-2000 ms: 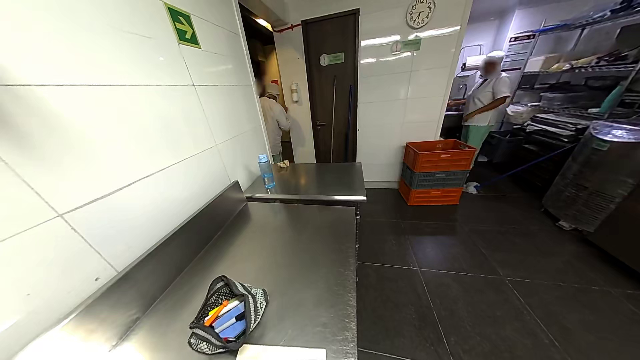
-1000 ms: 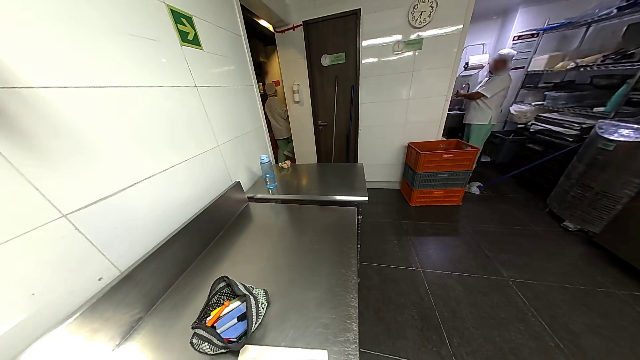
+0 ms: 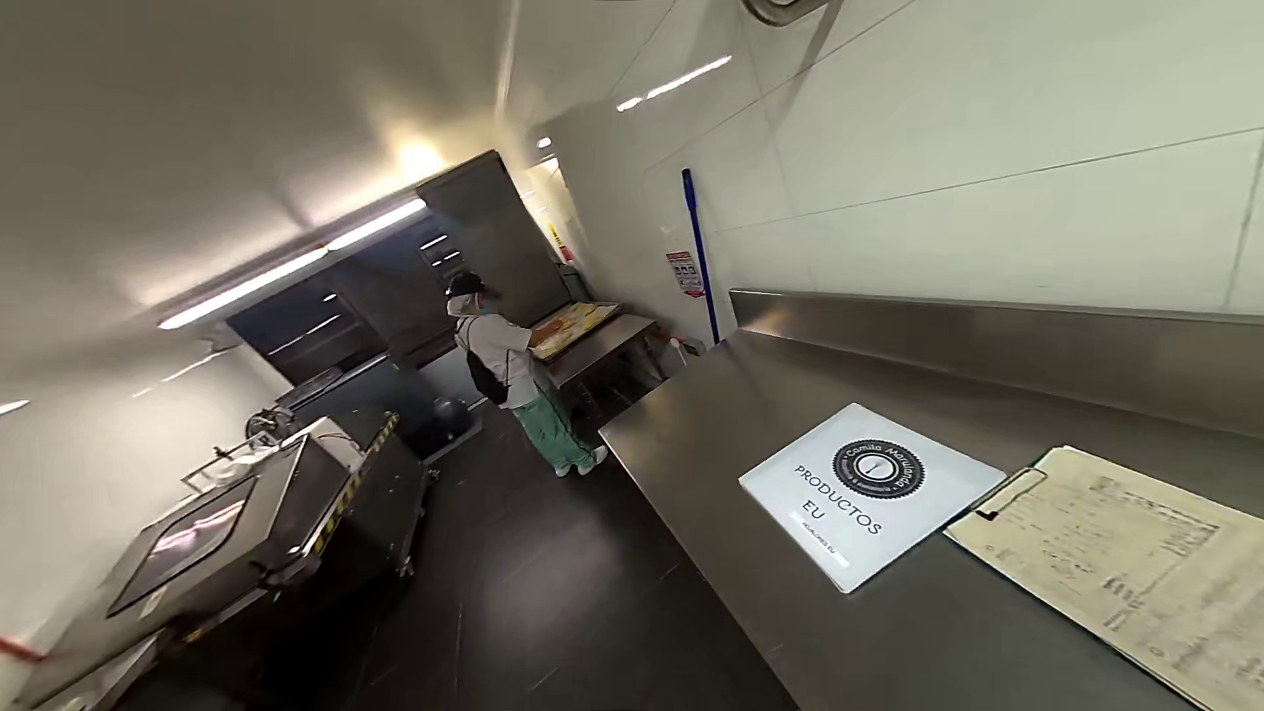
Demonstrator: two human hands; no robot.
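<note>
Neither my left hand nor my right hand is in the picture. Nearest to the camera is a stainless steel table (image 3: 711, 434) with a raised back edge along the tiled wall. On it lies a white printed booklet or sheet (image 3: 829, 454) with a round dark emblem. Beside it, at the lower right, a clipboard (image 3: 1007, 484) holds yellowish papers with writing on them.
A person (image 3: 504, 355) in a white top and green trousers stands at a farther table (image 3: 602, 346) with a tray of food (image 3: 573, 326). A blue pole (image 3: 698, 247) leans on the wall. Wheeled steel equipment (image 3: 227, 513) stands left across the dark floor (image 3: 513, 583).
The view has swung strongly to another part of the kitchen and is tilted. The open pouch, water bottle and stacked crates from the earlier frames are out of view.
</note>
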